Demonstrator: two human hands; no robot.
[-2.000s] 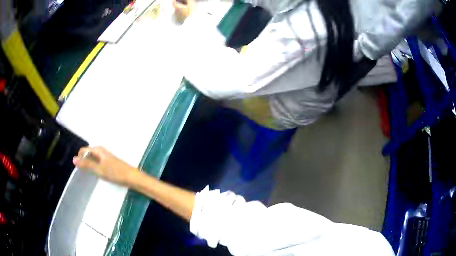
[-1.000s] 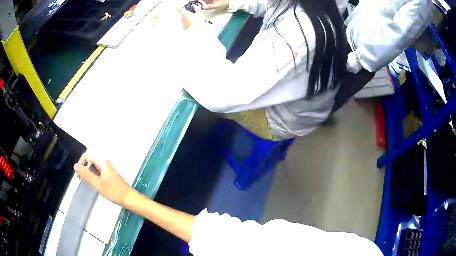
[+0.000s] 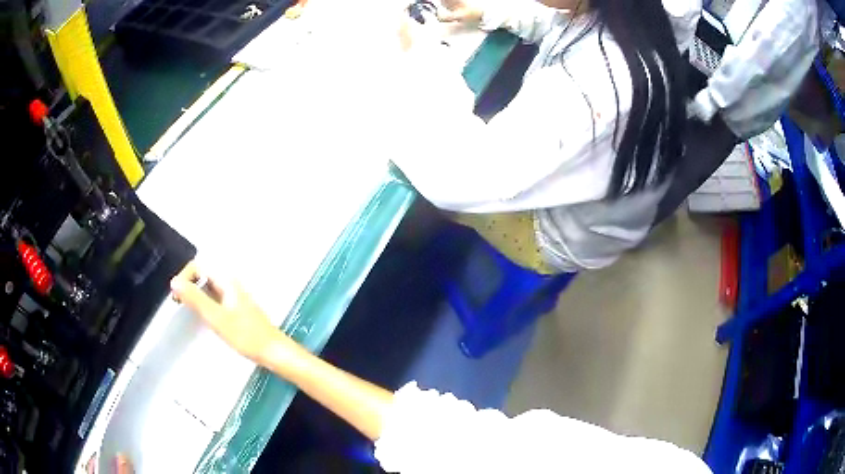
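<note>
My right hand [image 3: 232, 315] reaches in from the lower right. Its thumb and fingers are closed at the upper end of a thin white sheet [image 3: 165, 389], beside the black fixture. The sheet looks curved, with a greyish band along it, and blends into the white bench top [image 3: 269, 185]. A small blurred skin-coloured patch, perhaps fingertips of my left hand [image 3: 121, 463], shows at the bottom left edge; its grip cannot be told.
The black fixture [image 3: 139, 245] with red-gripped toggle clamps [image 3: 35, 268] stands at left. A yellow post [image 3: 93, 88] rises behind. A person in a white smock [image 3: 556, 139] works at the bench beyond. Below are the green bench edge [image 3: 347, 268], a blue stool [image 3: 500, 296] and a blue rack [image 3: 788, 278] at right.
The view has shifted, so the scene sits further right and more clamps show. My right hand keeps its place at the sheet's end. The skin-coloured patch has appeared at bottom left.
</note>
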